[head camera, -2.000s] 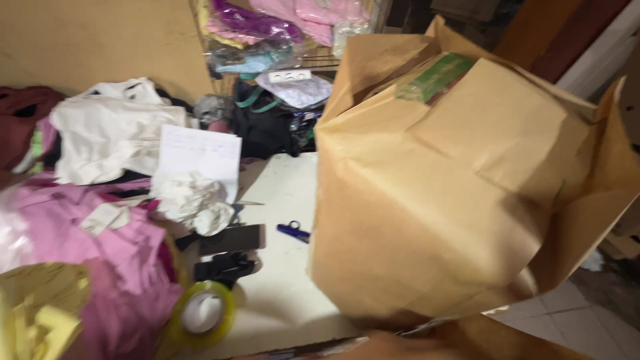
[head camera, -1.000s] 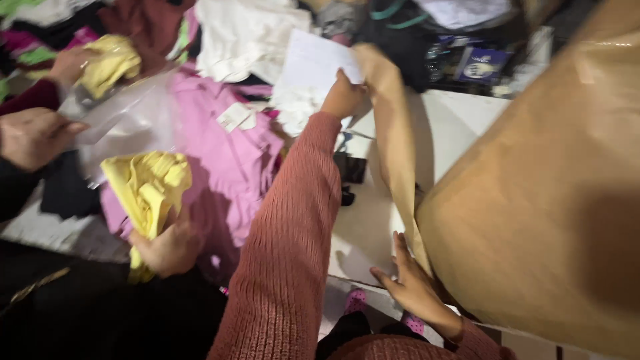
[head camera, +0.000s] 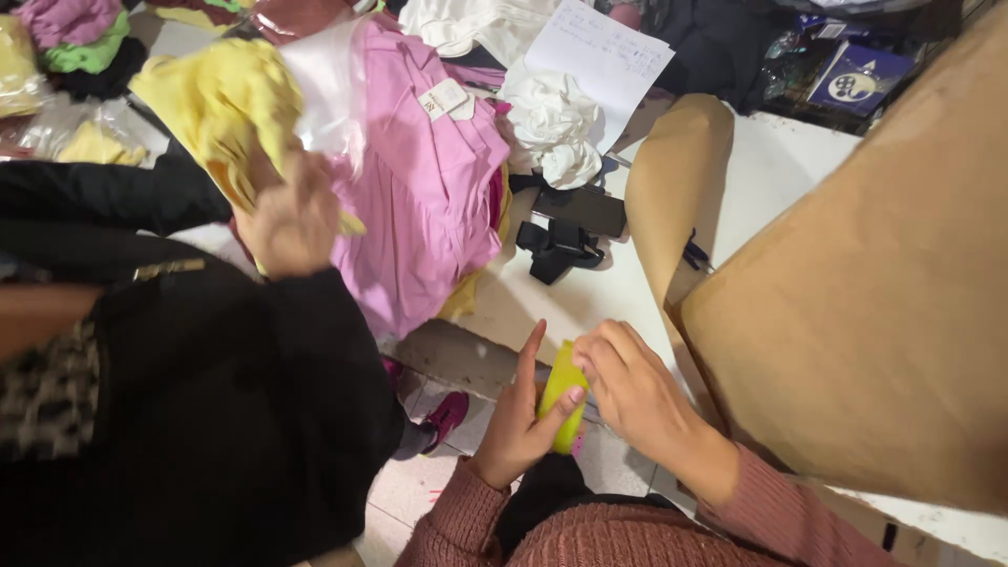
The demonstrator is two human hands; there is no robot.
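My left hand [head camera: 524, 417] holds a roll of yellow-green adhesive tape [head camera: 562, 398] on edge, its thumb across the near side and index finger raised. The fingertips of my right hand [head camera: 638, 390] pinch the upper edge of the roll. Both hands are in front of the near edge of the white table [head camera: 768, 169]. To their right a large brown paper package [head camera: 866, 315] lies on the table, and a flap of the paper [head camera: 679, 165] curls up beside it. Blue-handled thread snips [head camera: 696, 253] lie partly hidden behind that flap.
A co-worker in a black jacket [head camera: 236, 409] stands at left, holding a yellow garment [head camera: 228, 102]. Pink garments [head camera: 417, 181], a crumpled white cloth [head camera: 553, 126], a handwritten sheet [head camera: 594, 59], a dark phone-like slab [head camera: 579, 211] and black straps [head camera: 557, 250] lie on the table.
My left hand has come back from the paper sheet and flap; both hands are now on the tape roll, which lay on the table two seconds ago. The co-worker's yellow garment is now held higher.
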